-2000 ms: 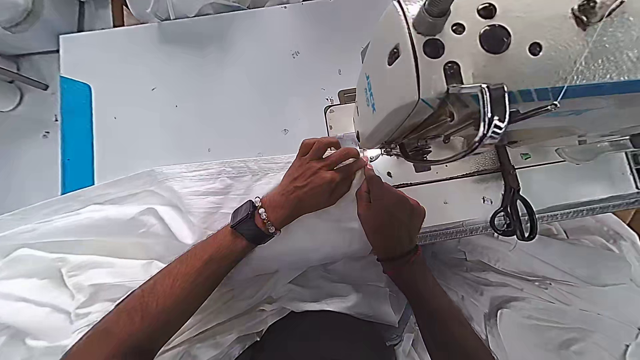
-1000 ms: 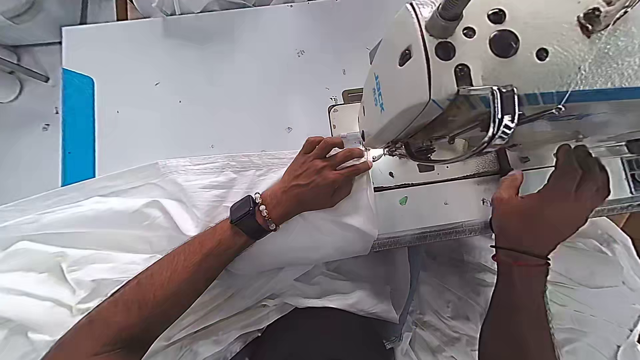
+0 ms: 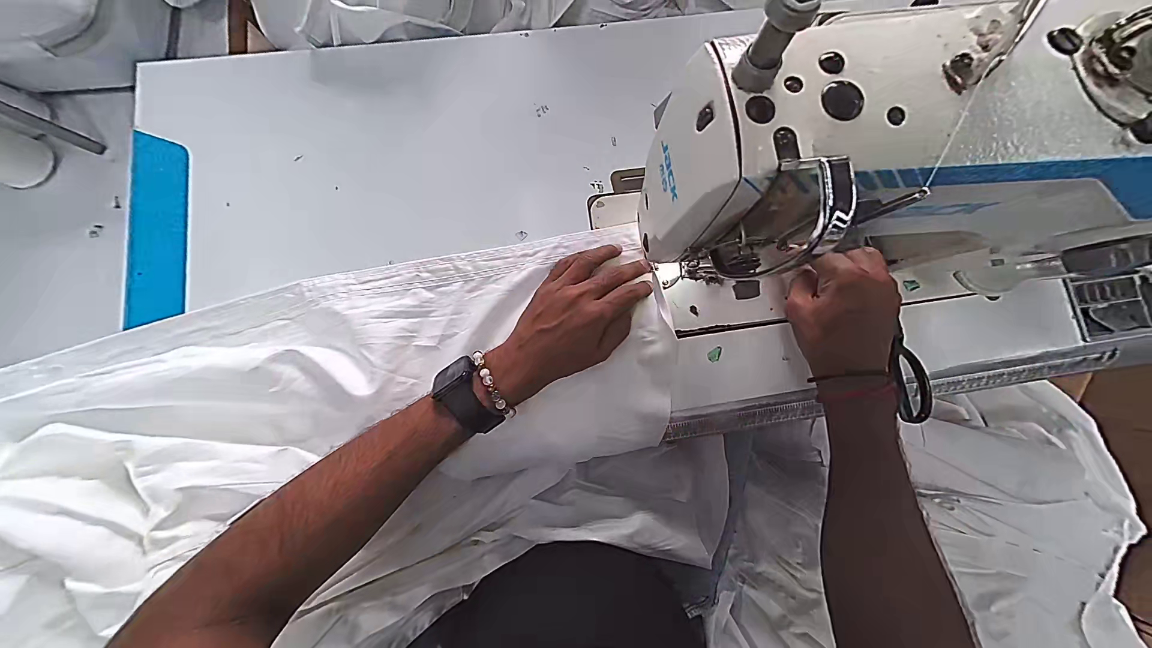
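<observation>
My left hand [image 3: 580, 315] lies palm down on the white fabric [image 3: 576, 405], fingers apart, its fingertips just left of the presser foot [image 3: 670, 273] of the sewing machine [image 3: 693, 153]. The fabric's stitched upper edge runs left from there. My right hand [image 3: 844, 310] is curled at the machine bed, right of the needle area and below the machine arm. Beside its wrist shows the black handle loop of scissors [image 3: 914, 387]; the hand hides the rest, and whether it grips them cannot be told.
A measuring tape [image 3: 1017, 371] runs along the front edge of the white table [image 3: 405, 135]. Small green scraps [image 3: 715, 355] and thread bits lie about. White fabric [image 3: 1008, 504] hangs over the front. More white cloth [image 3: 405, 18] is behind the table.
My right hand has left the fabric beside my left hand, reached right with open fingers, and is now curled over the scissors' place. My left hand has stayed on the fabric.
</observation>
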